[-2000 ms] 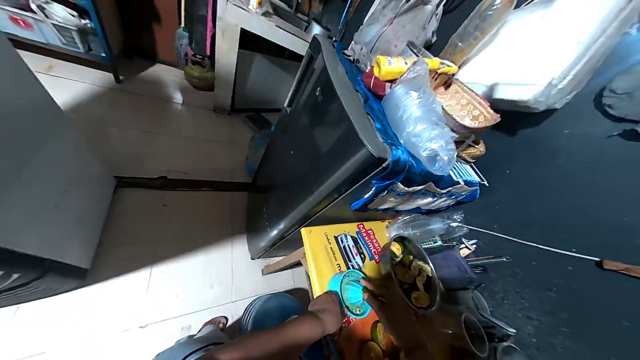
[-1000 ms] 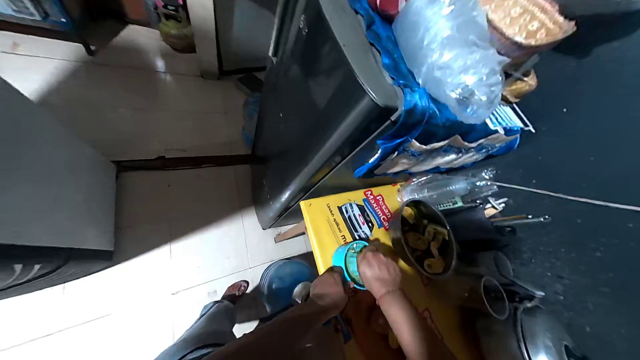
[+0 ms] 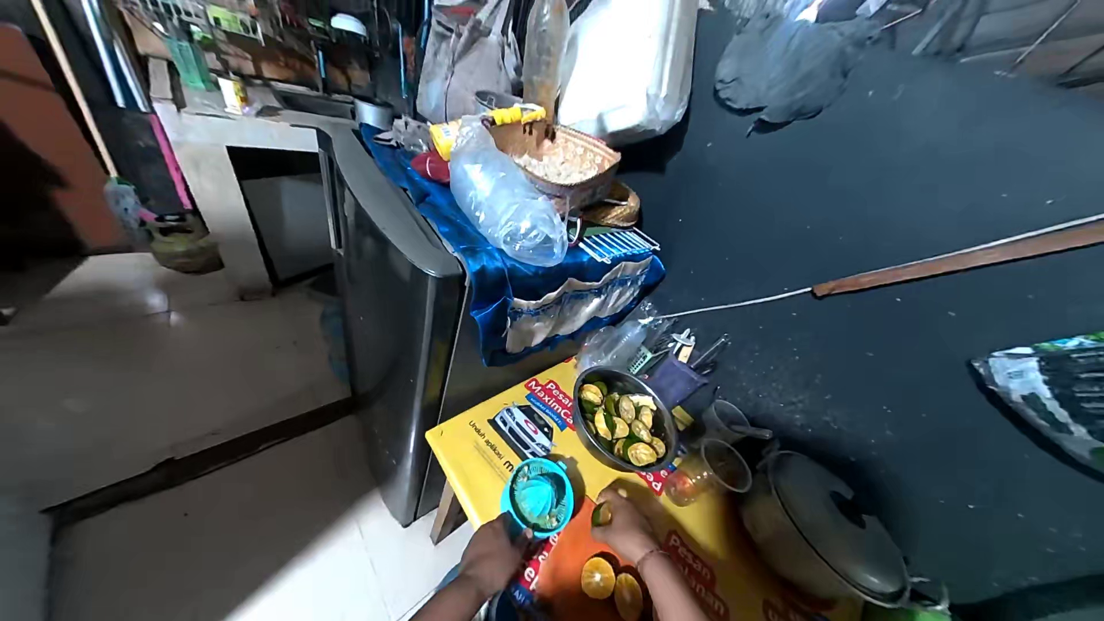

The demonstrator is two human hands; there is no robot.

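My left hand grips the near rim of a turquoise plastic citrus juicer, which stands on a yellow printed table cover. In my right hand, just right of the juicer, is a small green citrus piece. Below that hand, halved orange-fleshed citrus fruits lie on an orange surface. Beyond it a dark metal bowl holds several citrus halves, cut faces and green peel showing.
Right of the bowl are clear plastic cups and a large lidded metal pot. A dark refrigerator stands behind the table, with a blue cloth, a plastic bag and a woven basket on top.
My right hand has moved off the juicer to its right and now holds a citrus piece. The view has shifted widely.
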